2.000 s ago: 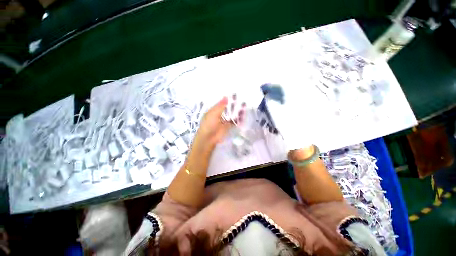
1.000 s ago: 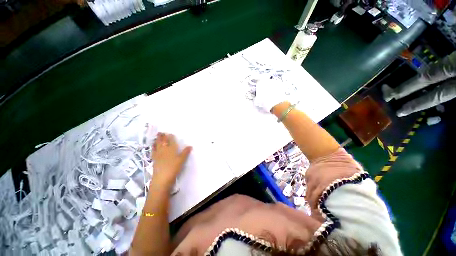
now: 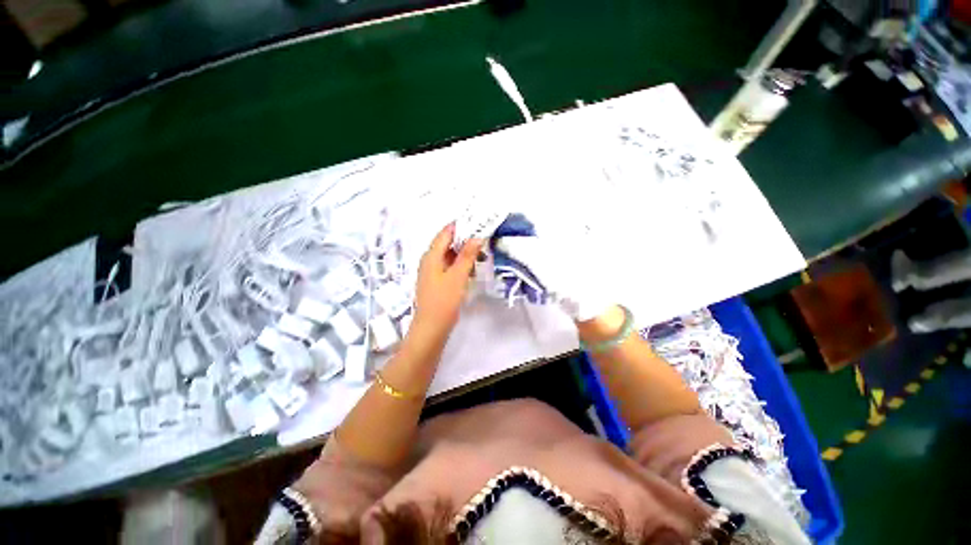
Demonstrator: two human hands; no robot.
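My bare left hand (image 3: 445, 279) holds a white corded unit (image 3: 478, 226) by its block over the white bench sheet (image 3: 618, 240). My right hand (image 3: 543, 266), in a white glove that blends with the sheet, holds a crumpled dark blue cloth (image 3: 515, 247) close against the unit. White cord loops hang below the two hands. The exact grip of the gloved fingers is washed out. A heap of white corded units (image 3: 309, 335) lies left of my left hand. A few more units (image 3: 665, 154) lie toward the right end of the sheet.
A blue bin (image 3: 758, 367) full of white corded units stands beside my lap at right. A whitish bottle (image 3: 752, 112) stands by a metal post beyond the sheet. A cord with a white plug (image 3: 509, 83) crosses the green surface. A brown stool (image 3: 846, 309) stands at right.
One second ago my gloved hand reached to the units at the far right and my left hand lay on the sheet. Both hands are now together mid-sheet, with unit and cloth.
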